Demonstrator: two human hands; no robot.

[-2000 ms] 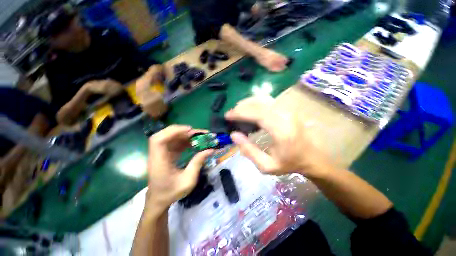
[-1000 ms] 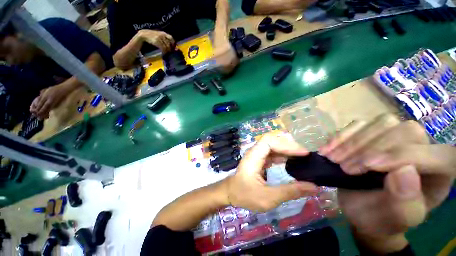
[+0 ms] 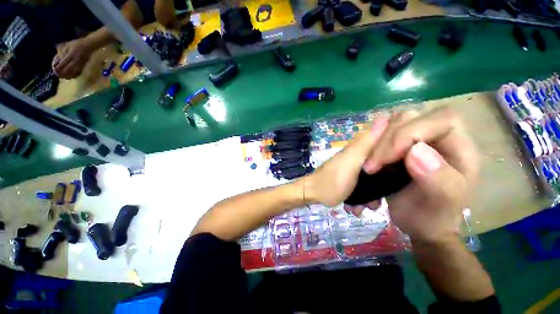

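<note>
A black housing is held between both hands, right of the middle of the view. My left hand wraps its near side, with the fingers behind it. My right hand covers its right part, thumb on top, slightly blurred. The hands hide most of the housing, so I cannot tell whether it is closed or what is inside. A row of narrow dark trim pieces lies on the clear sheet left of my hands. A clear plastic tray lies over the red and white printed sheet in front of me.
A green conveyor belt crosses behind, carrying scattered black units. Stacked cell and board assemblies stand at the right. Curved black parts lie at the left. A grey metal post rises at the left. Another person's hands are across the belt.
The view has shifted, so the belt and parts sit differently. My hands have closed together around the housing, which is more covered than before and tilted differently.
</note>
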